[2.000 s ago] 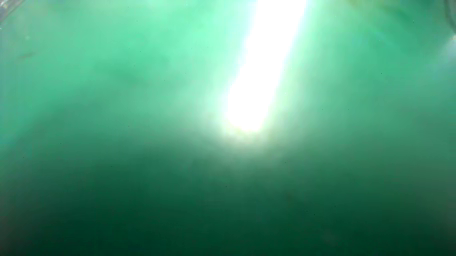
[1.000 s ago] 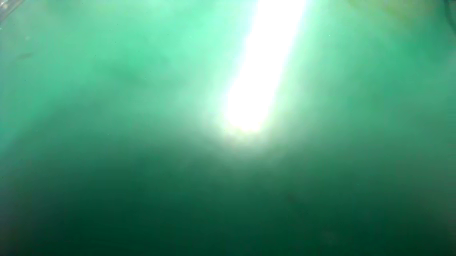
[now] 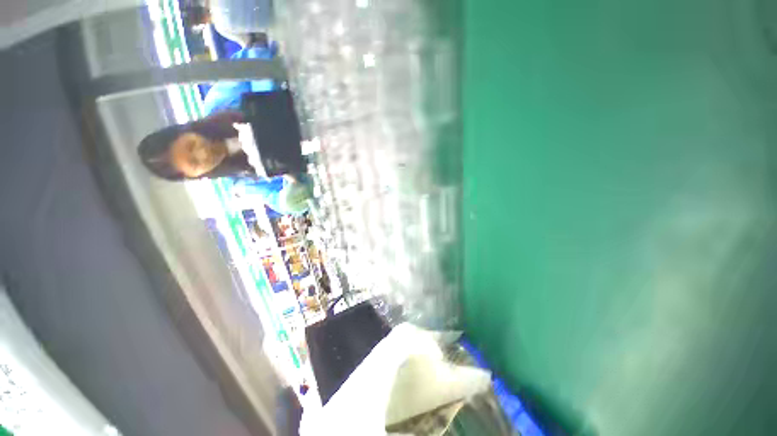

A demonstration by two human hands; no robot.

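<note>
The view is tilted sideways and blurred. Neither of my hands can be made out. The green bench top (image 3: 613,213) fills the right half of the picture. Along its left edge lies a long band of shiny, clear, greyish material (image 3: 383,145), perhaps clear trays; its contents are too blurred to tell. At the bottom centre is a curved cream-white thing (image 3: 375,383), overexposed; I cannot tell what it is. A blue strip (image 3: 507,396) runs beside it against the green surface.
A black box-like thing (image 3: 345,341) stands beside the cream-white thing. A person (image 3: 200,153) in dark and blue clothing shows at the left, sideways in the picture. Shelves with small coloured items (image 3: 294,260) and a grey frame (image 3: 128,196) are beyond.
Before, green surface with a bright white glare filled nearly the whole view. Now the camera has turned, and the room, a person and the clear material show on the left.
</note>
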